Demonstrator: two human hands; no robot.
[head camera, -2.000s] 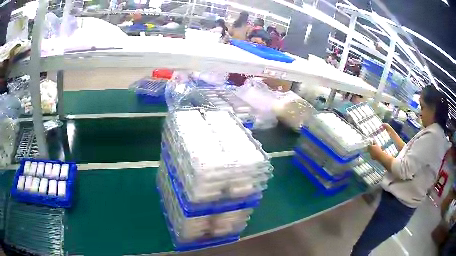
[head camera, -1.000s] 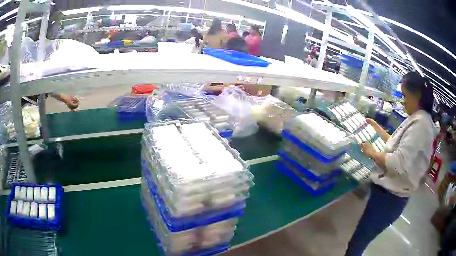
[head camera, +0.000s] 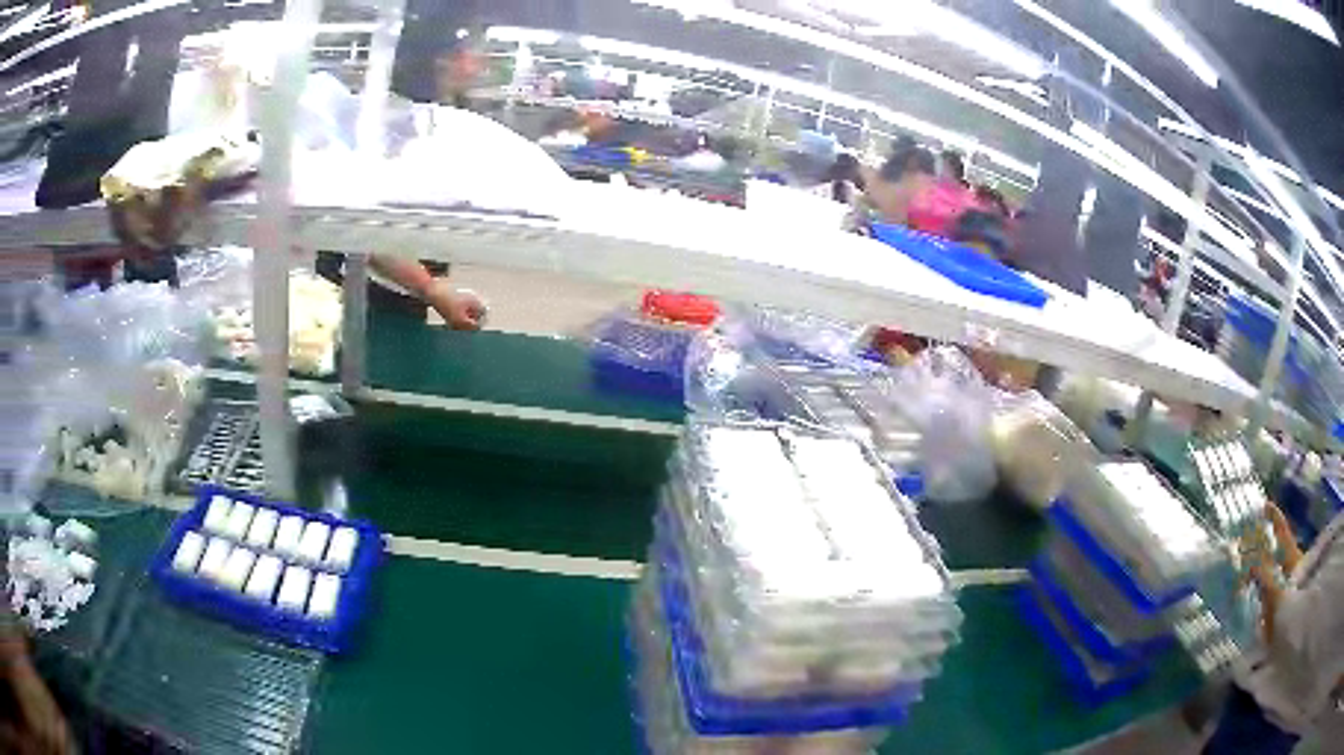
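Observation:
Neither of my hands is in view. The nearest thing is a tall tray stack (head camera: 803, 590), with clear trays full of white units on top and blue trays between the layers. Clear film covers part of it. To the left, a blue plastic tray (head camera: 347, 627) holds white product units (head camera: 258, 561) in two rows. It sits at the back end of grey, ribbed clear blister trays (head camera: 199, 693).
Small loose white parts (head camera: 52, 572) lie far left, near a blurred arm (head camera: 27, 701) that seems another person's. Another tray stack (head camera: 1106, 575) stands right, beside a person (head camera: 1304, 634). A white overhead shelf (head camera: 663, 244) crosses above the table. Another person's hand (head camera: 460, 307) shows beneath it.
The view has swung left, so the stacks and the blue tray sit further right. The loose parts and the blurred arm have come into view at the left.

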